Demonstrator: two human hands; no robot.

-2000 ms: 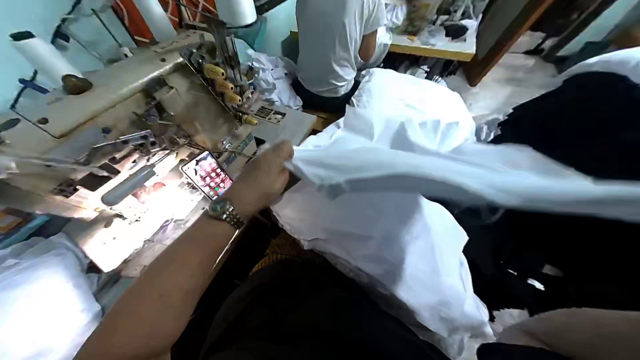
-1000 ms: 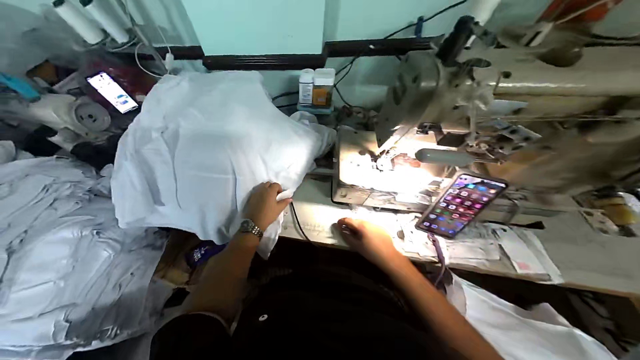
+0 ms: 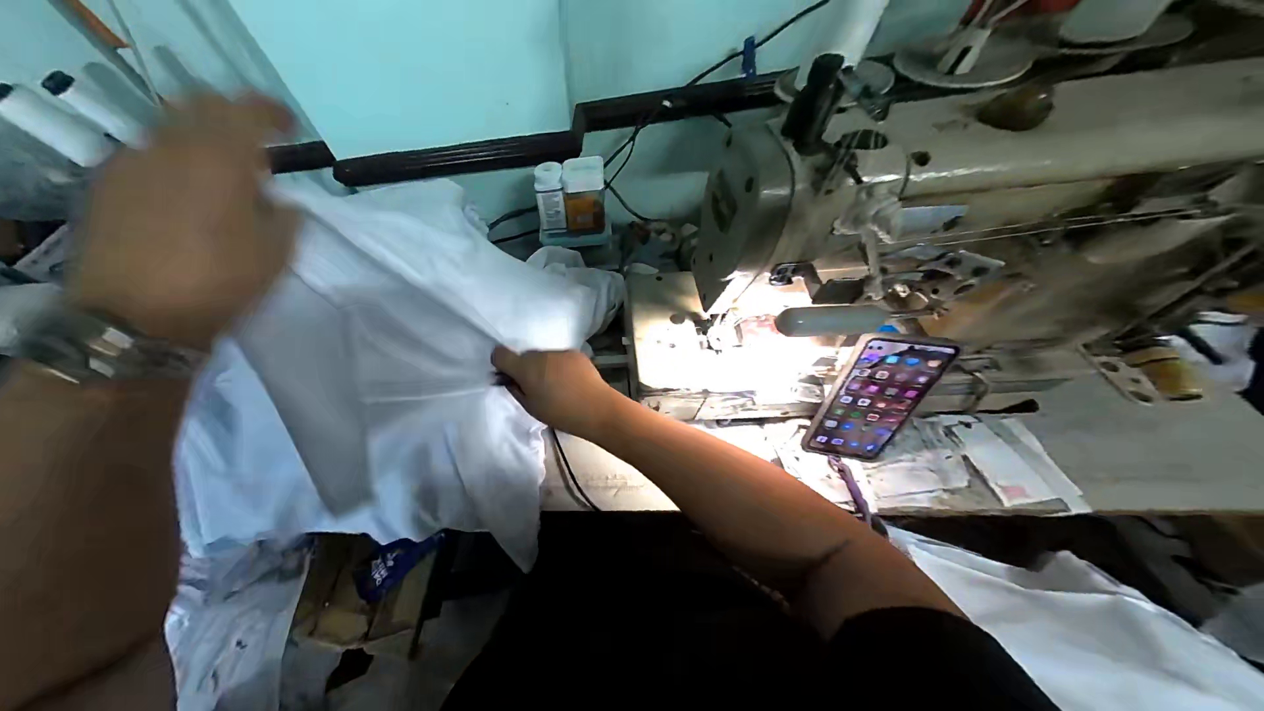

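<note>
White fabric (image 3: 425,326) hangs stretched between my two hands over the left end of the sewing table. My left hand (image 3: 188,217), blurred and wearing a metal watch, is raised at the upper left and grips the fabric's upper edge. My right hand (image 3: 553,385) pinches the fabric near the table's front edge, just left of the machine's lit bed. The industrial sewing machine (image 3: 750,207) stands to the right, its needle area brightly lit. A smartphone (image 3: 879,397) with its screen on leans in front of the machine.
Two small containers (image 3: 571,197) stand behind the fabric by the wall. Papers (image 3: 1007,459) lie on the table right of the phone. More white fabric (image 3: 1066,612) is at the lower right. Thread cones (image 3: 59,123) stand at the upper left. A cardboard box (image 3: 365,592) sits below the table.
The view has swung from the machine's right side to its left end. Since one second ago, my left hand has risen to the upper left with fabric, and my right hand has moved left onto it.
</note>
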